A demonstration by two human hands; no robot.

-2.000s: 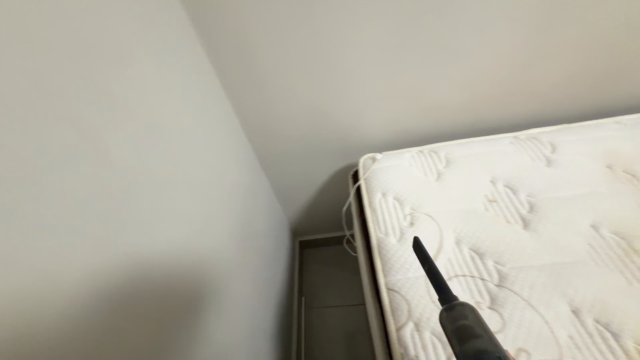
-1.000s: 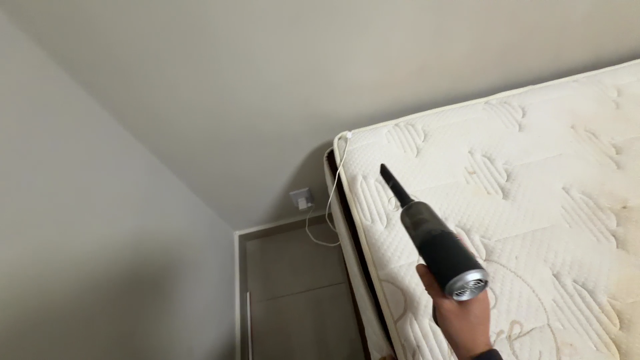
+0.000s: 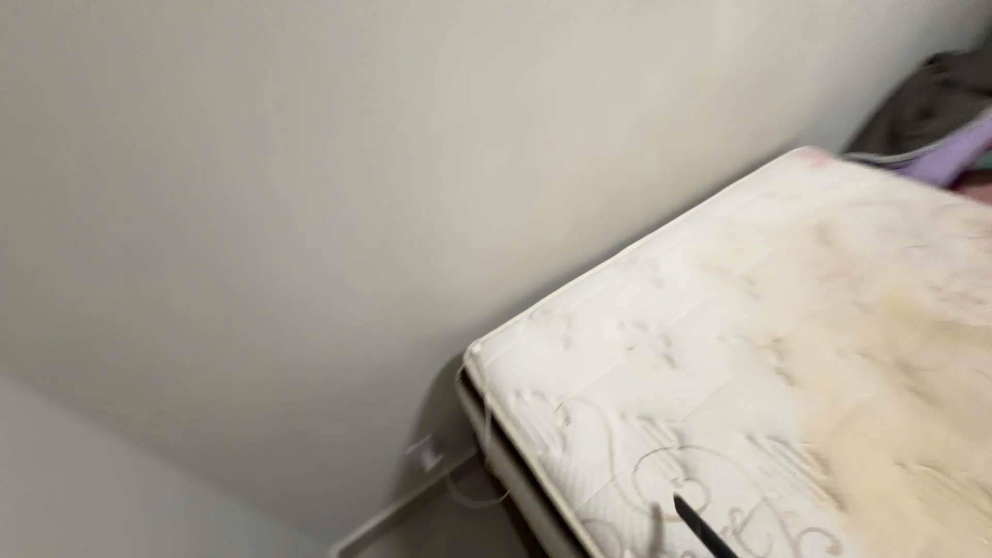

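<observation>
The black nozzle of a handheld vacuum cleaner point(image 3: 701, 527) enters at the bottom edge, over the near left part of a white quilted mattress point(image 3: 697, 395). The vacuum's body lies below the frame, and neither of my hands shows. Whether the nozzle tip touches the fabric I cannot tell. Brownish-yellow discolouration covers the mattress's right side, and a small pink mark is near its far corner. A white cord point(image 3: 487, 411) hangs over the left corner of the mattress.
A wall point(image 3: 310, 194) runs along the mattress's far side. Low on it is a white plug at a socket point(image 3: 425, 453), above grey floor point(image 3: 449, 523). Dark fabric point(image 3: 930, 101) and purple fabric point(image 3: 945, 159) lie beyond the far right corner.
The view has swung to the right, bringing in the far corner and the fabrics. The hand seen holding the vacuum one second ago is out of frame; only the nozzle shows.
</observation>
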